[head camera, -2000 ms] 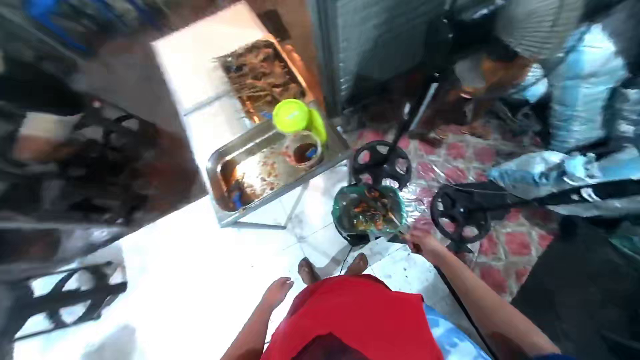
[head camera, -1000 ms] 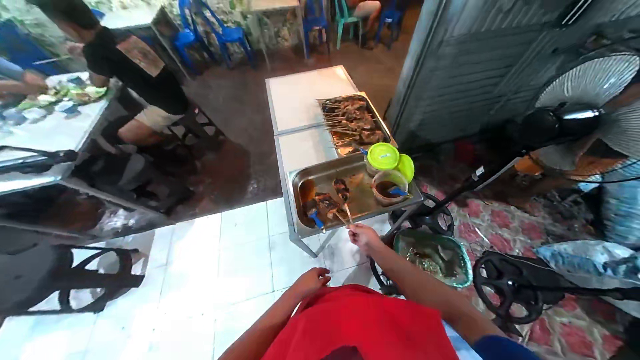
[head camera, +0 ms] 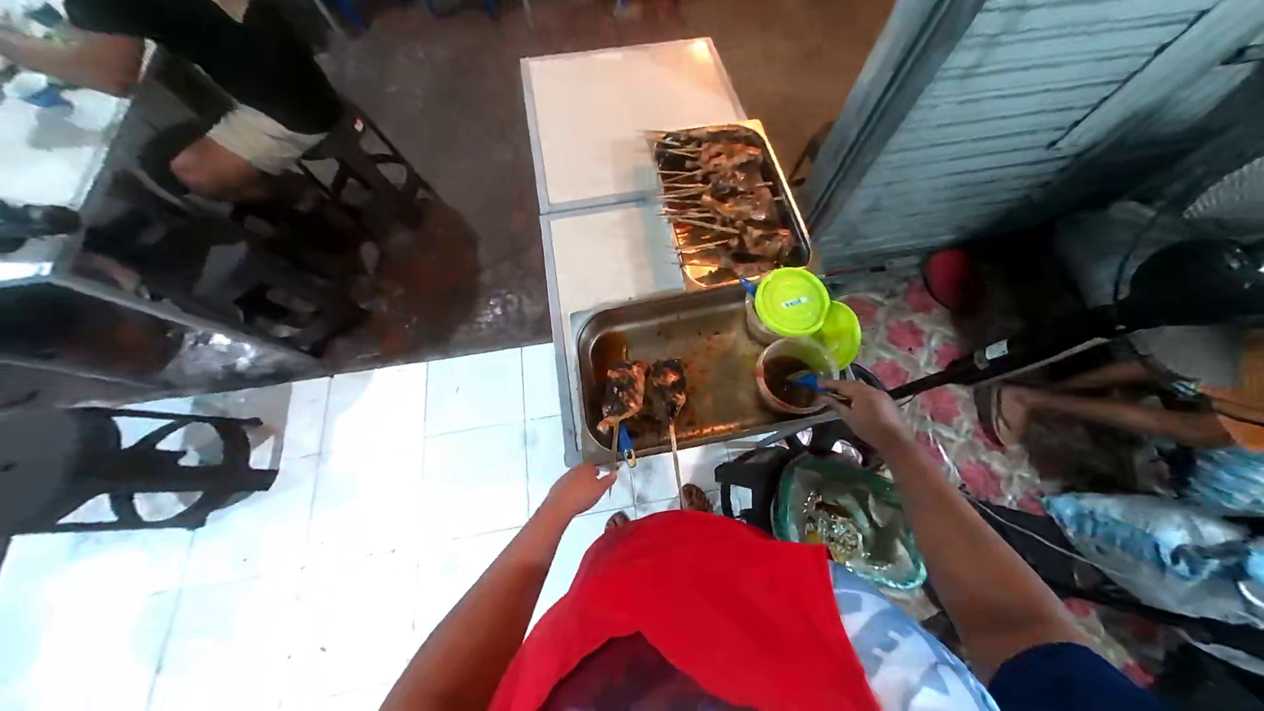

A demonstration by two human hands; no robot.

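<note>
Two skewered pieces of browned meat, one on the left [head camera: 623, 393] and one beside it [head camera: 668, 387], lie in a steel tray [head camera: 711, 318] with reddish sauce. My left hand [head camera: 583, 488] holds the stick of the left piece at the tray's near edge, close to a blue-handled tool [head camera: 626, 444]. My right hand [head camera: 865, 407] grips a blue-handled utensil [head camera: 812, 381] that dips into a clear tub of dark sauce [head camera: 787, 373] at the tray's right end. Behind that tub are a lime-green lid [head camera: 792, 302] on another container and a second green lid [head camera: 840, 334].
A tray of many meat skewers [head camera: 726, 197] stands behind, on a white table [head camera: 622, 128]. A lined green basket [head camera: 851, 523] is below my right forearm. At left are a seated person [head camera: 237, 99] and a dark stool [head camera: 138, 469]; at right, a person's arm and a fan.
One second ago my right hand was at the skewer sticks; now it is at the sauce tub on the right. My left hand has come up to a stick. The view has moved.
</note>
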